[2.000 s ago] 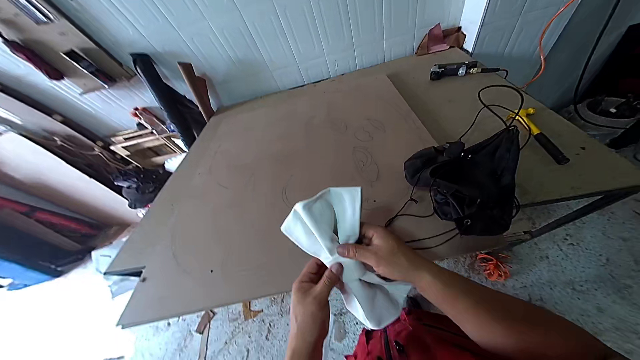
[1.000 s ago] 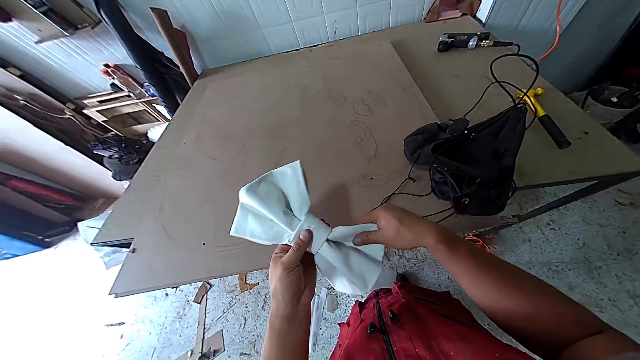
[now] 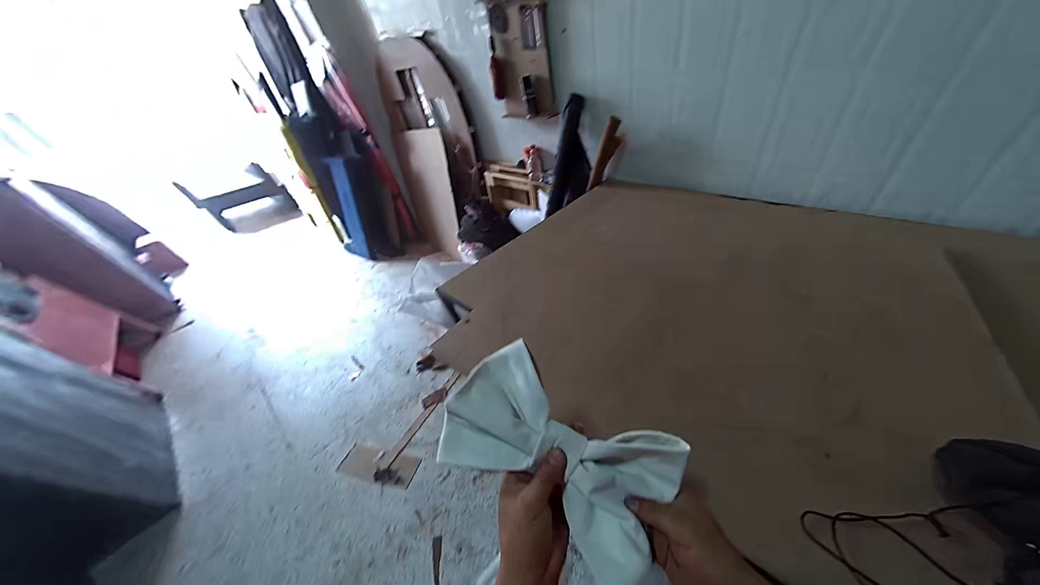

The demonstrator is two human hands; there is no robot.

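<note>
A large white fabric bow is held in both hands in front of the table's near edge. My left hand grips it at the centre band, thumb on top. My right hand pinches the lower right loops, with its thumb in front and the fingers hidden behind the cloth. Beyond the bow lies a wide brown board on the worktable.
A black bag with dark cords lies at the right edge. Scraps of board are on the concrete floor at left. Further back stand an arched wooden panel, dark rolls and a grey block.
The view has swung far to the left, bringing the floor and doorway in. Both hands still hold the bow; the right hand has shifted from near its centre to the loops.
</note>
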